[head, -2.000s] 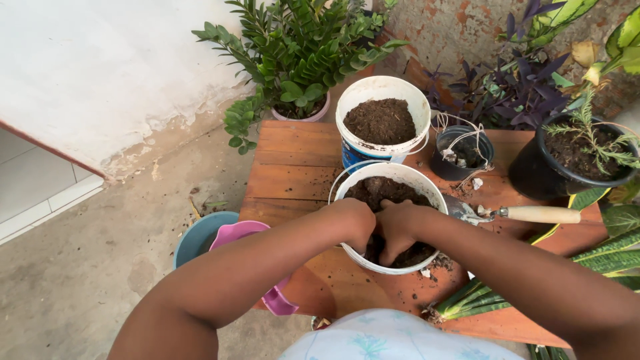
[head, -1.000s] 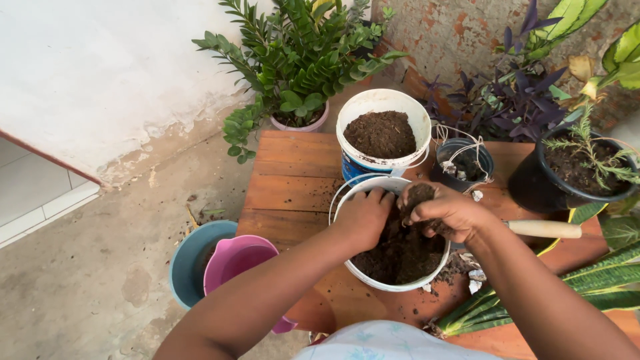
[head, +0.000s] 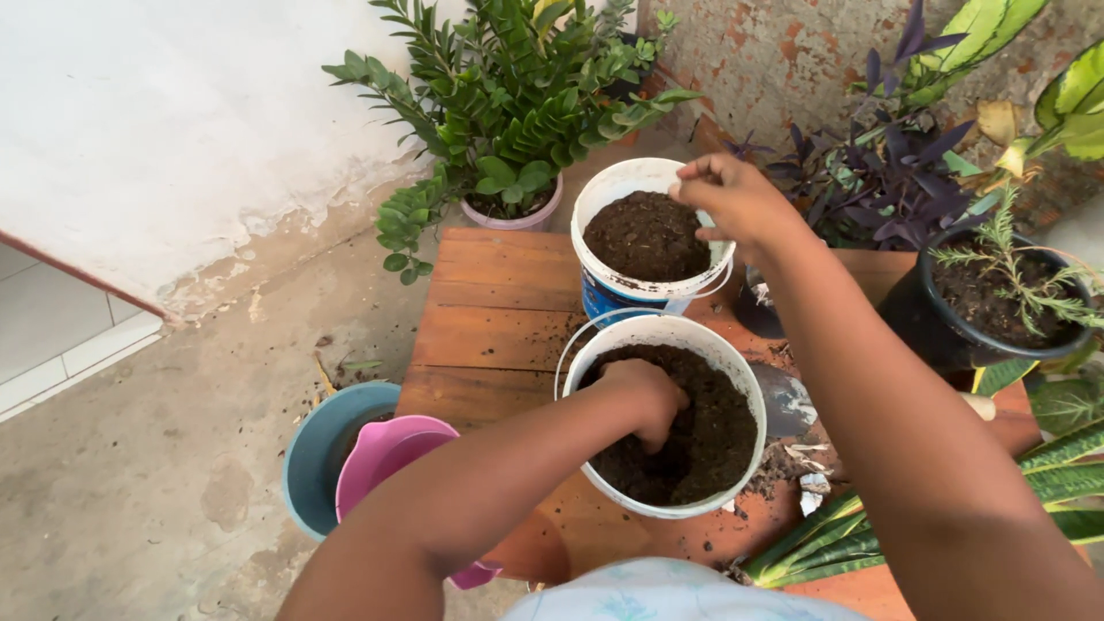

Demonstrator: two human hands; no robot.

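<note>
Two white plastic buckets stand one behind the other on a wooden table. My left hand [head: 642, 401] is down in the nearer bucket [head: 752, 448], its fingers sunk in the dark soil [head: 720, 410], so whether they grip anything is hidden. Over the right rim of the farther bucket [head: 595, 203], which also holds soil [head: 647, 237], my right hand [head: 724, 203] hovers with its fingers apart and nothing seen in it. A hand trowel [head: 783, 401] lies right of the nearer bucket, partly behind my right forearm.
A blue-green pot [head: 302, 474] and a pink container [head: 414, 427] are left of the wooden table [head: 483, 332]. Behind stands a leafy potted plant [head: 517, 129]. To the right are a black pot [head: 906, 302] with a seedling, a small dark pot [head: 759, 315] and snake plant leaves [head: 828, 548].
My right hand has left the nearer bucket, where it held a clump of soil, and moved up to the farther one. My left hand has stayed in the nearer bucket.
</note>
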